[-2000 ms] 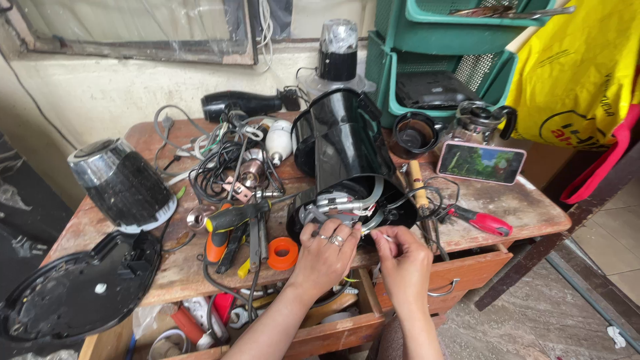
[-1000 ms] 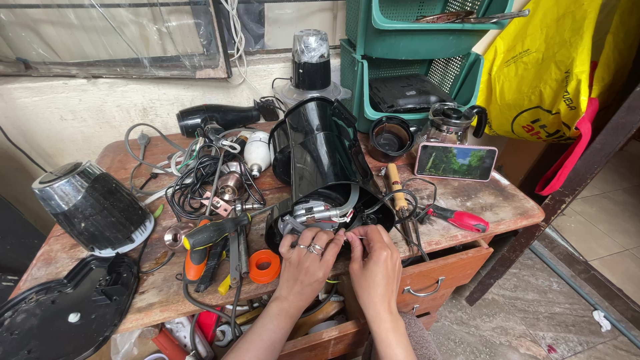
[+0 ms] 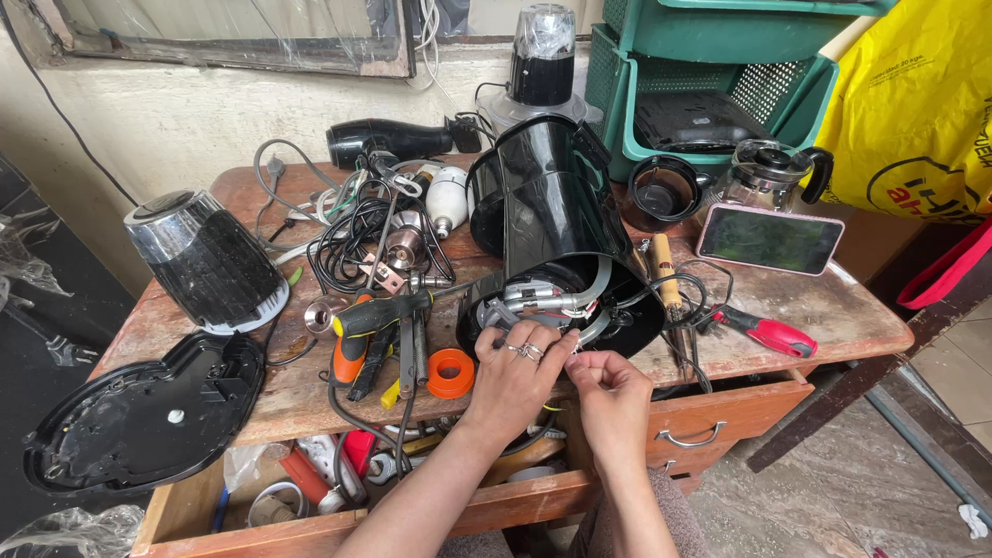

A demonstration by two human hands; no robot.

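Observation:
A black coffee maker housing (image 3: 554, 194) lies on its side on the wooden table, its underside facing me. Inside show a metal heating element (image 3: 531, 292), silicone hoses (image 3: 598, 287) and thin wires. At its lower rim my left hand (image 3: 519, 364) bends its fingers, thumb and forefinger close together at a small strand, perhaps a wire. Just right of it, my right hand (image 3: 612, 391) pinches the same small spot between thumb and forefinger. What exactly the fingertips hold is too small to tell. The black base cover (image 3: 147, 418) lies at the left table edge.
Screwdrivers and pliers (image 3: 384, 318) lie left beside an orange tape roll (image 3: 451, 373). Tangled cords (image 3: 349, 232) are behind. Right are a soldering iron (image 3: 665, 271), a red-handled tool (image 3: 775, 333), a propped phone (image 3: 771, 239) and a glass carafe (image 3: 763, 174). Below, an open drawer (image 3: 535, 500) holds tools.
Both hands stay at the coffee maker's open underside, with only small finger shifts. The right hand's fingers look more curled than in the one-second-old frame. The view has shifted somewhat.

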